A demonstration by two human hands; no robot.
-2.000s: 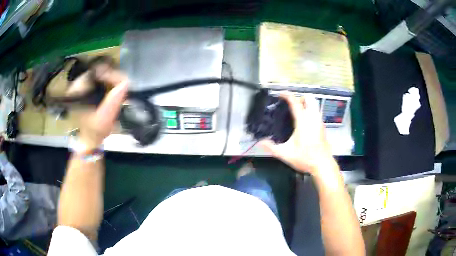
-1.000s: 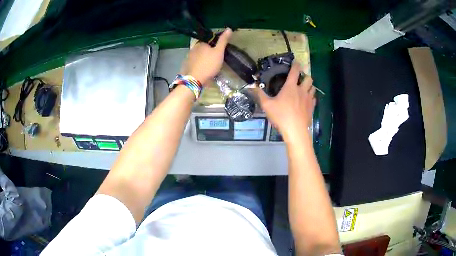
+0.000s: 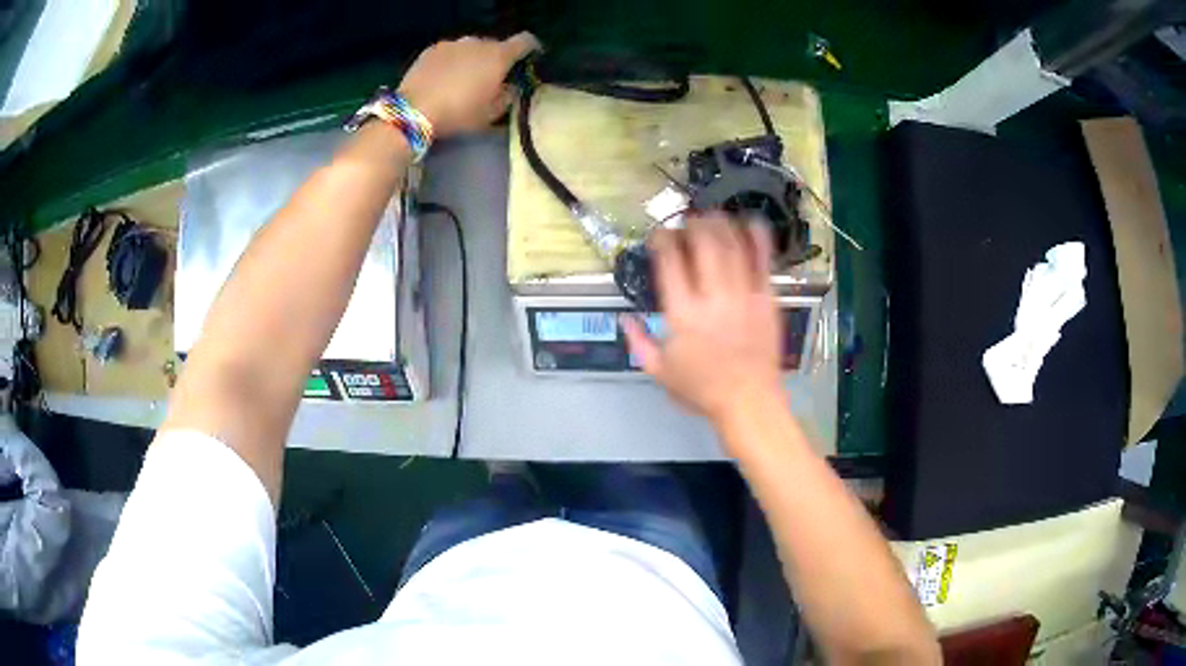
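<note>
A black blower fan unit [image 3: 748,195] lies on the tan board [image 3: 553,254] of the right counting scale. Its thick black power cord [image 3: 546,163] runs left and back past the board's edge. My left hand [image 3: 462,89] grips the cord bundle at the board's back left corner, its fingertips partly hidden. A small round black part [image 3: 633,276] and a shiny clear bag [image 3: 598,228] lie at the board's front edge. My right hand [image 3: 709,312] is blurred, fingers apart, over the front edge in front of the blower, beside the round part.
The left counting scale [image 3: 234,208] is partly covered by my left arm. Another blower [image 3: 134,260] and cords lie on cardboard [image 3: 65,351] at far left. A thin scale cable [image 3: 463,312] runs between the scales. A black pad [image 3: 949,325] with white cloth [image 3: 1041,319] is right. A grey sleeve shows lower left.
My left hand has moved left and back with the cord, which is now spread along the board's left side. My right hand has come off the blower and moved toward the front.
</note>
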